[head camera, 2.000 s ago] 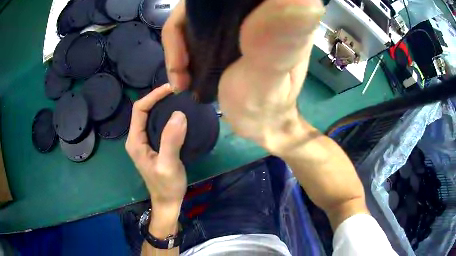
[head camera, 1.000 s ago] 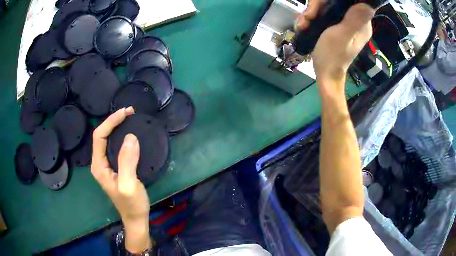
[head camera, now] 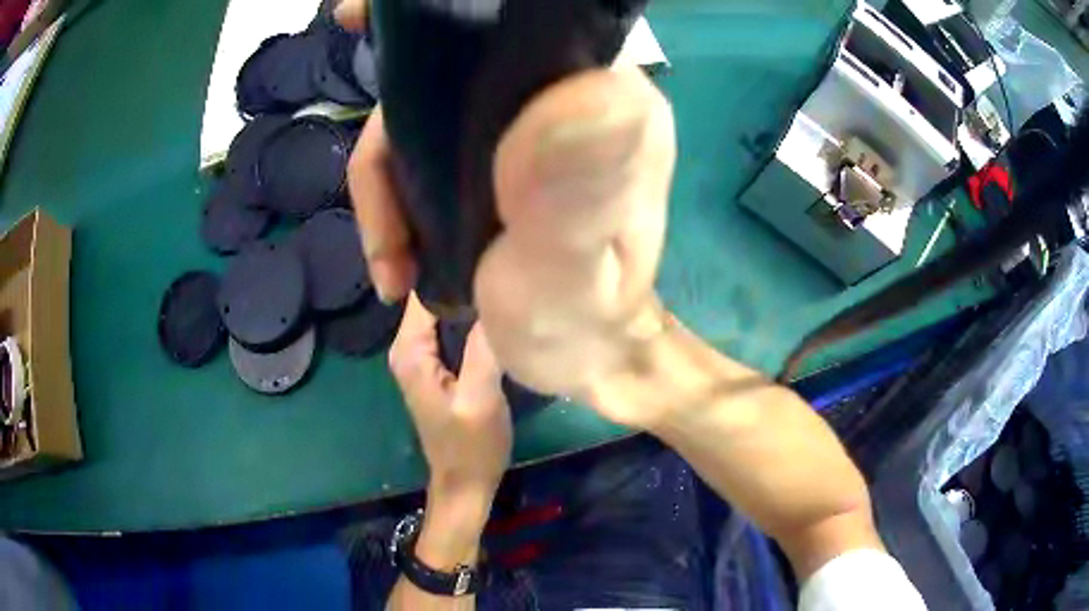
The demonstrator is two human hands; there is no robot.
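My right hand (head camera: 573, 227) is closed around the large black electric screwdriver (head camera: 448, 143), which points down and is blurred near the camera. My left hand (head camera: 460, 388) is below it and holds a round black housing (head camera: 454, 340), mostly hidden behind the screwdriver and my right hand. The screwdriver's bit and its contact with the housing are hidden. Round black covers (head camera: 265, 292) lie in a pile to the left of my hands on the green bench (head camera: 143, 466).
A grey-white screw feeder (head camera: 824, 221) stands at the right, with red-handled pliers (head camera: 991, 186) beyond it. A lined bin of black discs (head camera: 1015, 477) is at lower right. A cardboard box (head camera: 54, 358) is at the left edge. The screwdriver's dark cable (head camera: 908, 292) crosses the right side.
Since one second ago, my right hand with the screwdriver has moved left from over the feeder to above the housing in my left hand. The camera view has shifted too.
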